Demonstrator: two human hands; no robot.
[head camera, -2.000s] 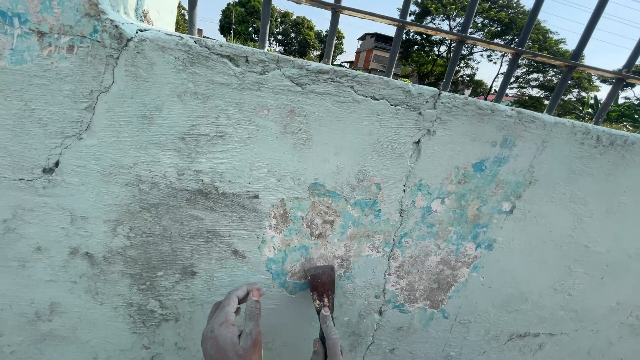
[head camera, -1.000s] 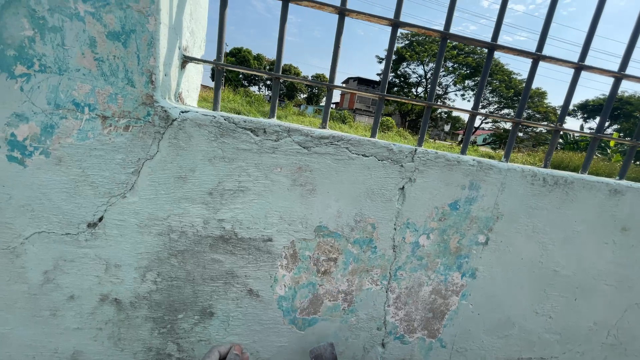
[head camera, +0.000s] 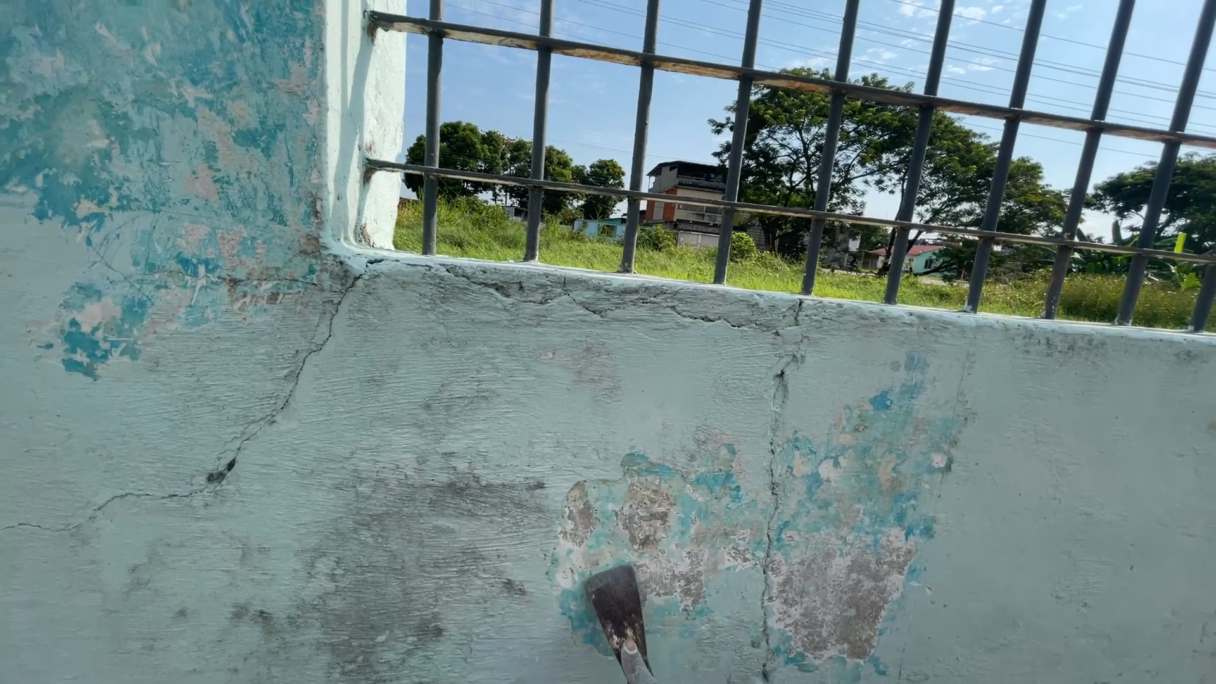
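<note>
A scraper with a dark, worn metal blade (head camera: 616, 600) rises from the bottom edge, its wide end over the lower left of a patch of peeled paint (head camera: 698, 532). A finger of my right hand (head camera: 634, 662) lies along the blade; the rest of that hand and any handle are out of frame. My left hand is not in view. Around the scraper, the light green painted wall (head camera: 475, 399) shows blue older paint and bare grey plaster (head camera: 841, 594). A long crack (head camera: 774, 456) runs down through the patch.
Metal bars (head camera: 826, 180) stand along the wall's top ledge (head camera: 570, 271), beside a pillar edge (head camera: 366, 123) at left. Another crack (head camera: 285, 404) slopes down from that corner, next to dark stains (head camera: 408, 532). Grass, trees and a building lie beyond the bars.
The view has tilted upward, showing more of the bars. My left hand, seen two seconds ago left of the scraper, has left the frame. The scraper is again over the peeled patch.
</note>
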